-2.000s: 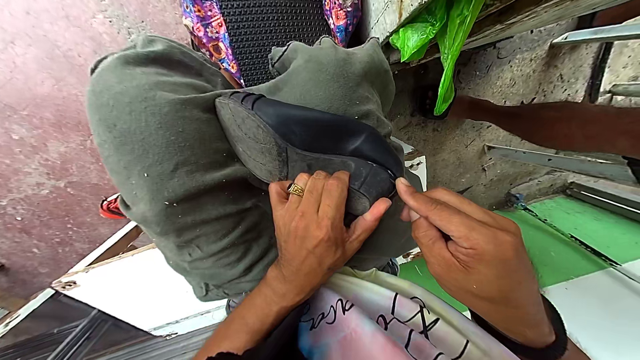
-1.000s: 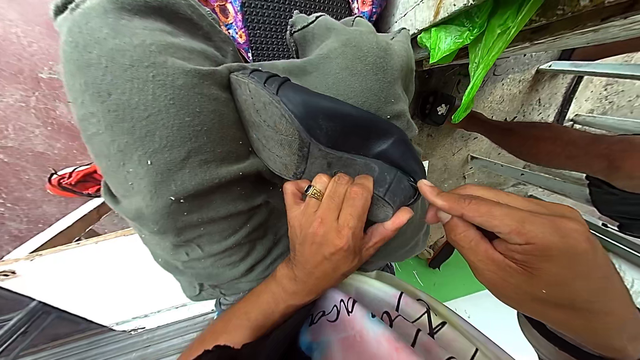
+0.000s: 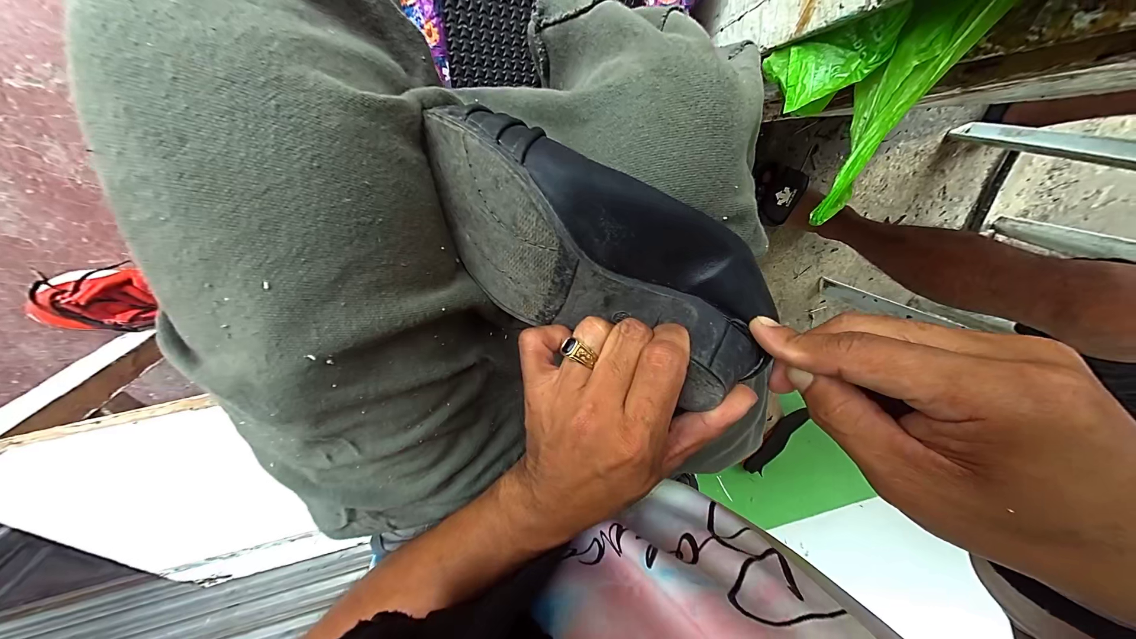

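Observation:
A black shoe [image 3: 639,222] lies on its side across grey-green cloth [image 3: 311,266] over my lap, its worn sole turned toward my left hand and its heel end at the right. My left hand [image 3: 603,399], with a gold ring set with a dark stone, grips the shoe over the sole near the heel. At the heel's upper edge, the thumb and forefinger of my right hand [image 3: 932,417] are pinched together. Whether something thin is between those fingertips cannot be told.
Green plastic bags [image 3: 874,98] hang from a wooden ledge at the upper right. Below them is another person's leg [image 3: 967,266], beside metal bars [image 3: 1047,145]. A red object [image 3: 98,299] lies at the left, near a white board [image 3: 133,488].
The view has shifted and come closer to the shoe. Both hands keep nearly the same places on it, the left on the sole and the right at the heel edge.

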